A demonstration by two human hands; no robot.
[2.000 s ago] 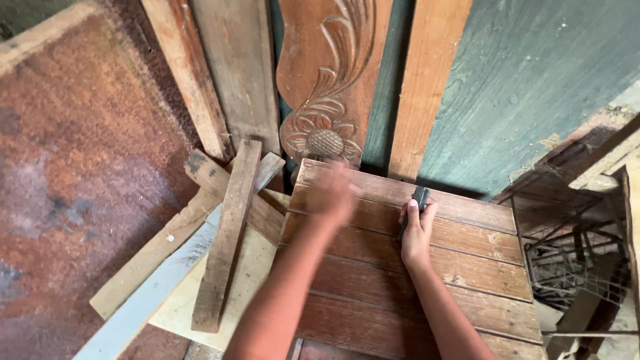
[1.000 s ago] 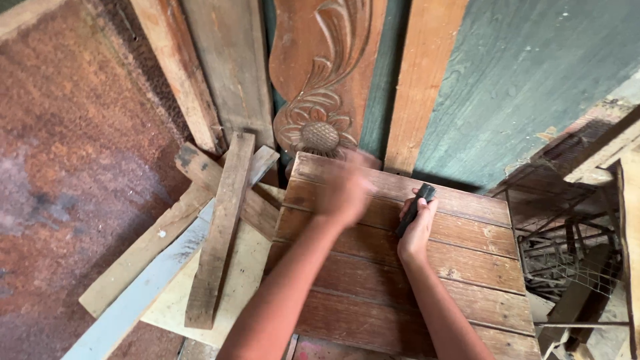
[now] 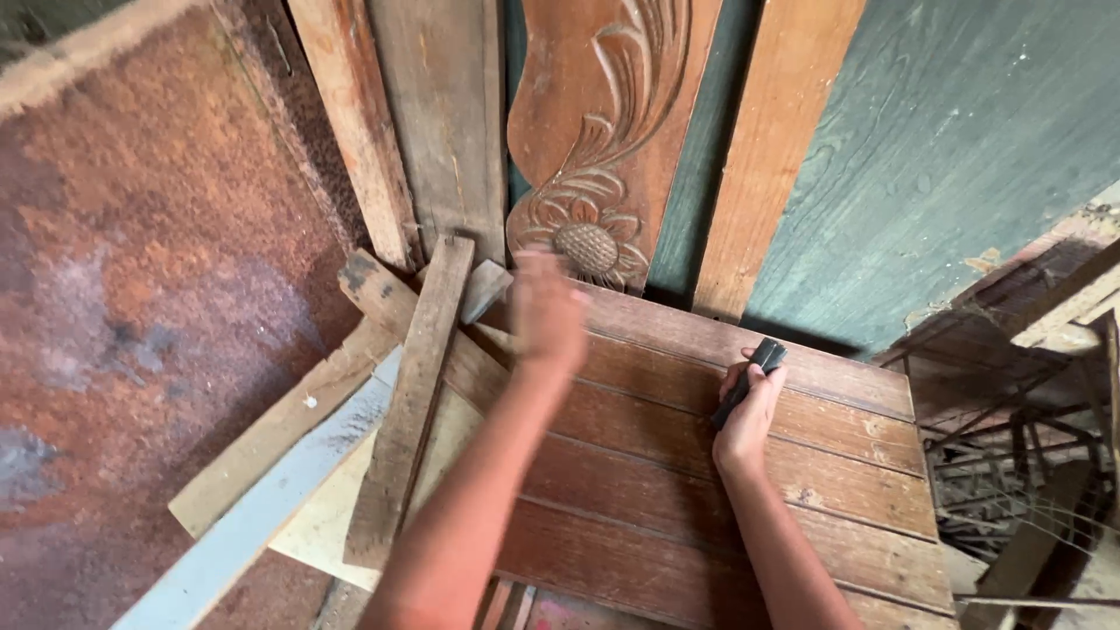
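Observation:
A slatted brown wooden panel lies below my hands. My right hand grips a small black block-like object above the panel's right half, near its far edge. My left hand, blurred, is over the panel's far left corner, in front of the flower on a carved wooden board. Its fingers look extended; whether it holds or touches anything cannot be told. The carved board stands upright beyond the panel.
Several loose wood strips, among them a brown batten and a white-painted board, cross at left beside a rusty brown surface. Upright planks stand against a green wall. Wire racks are at right.
My left hand has moved left, from over the panel to its far left corner. My right hand still holds the black object at about the same place.

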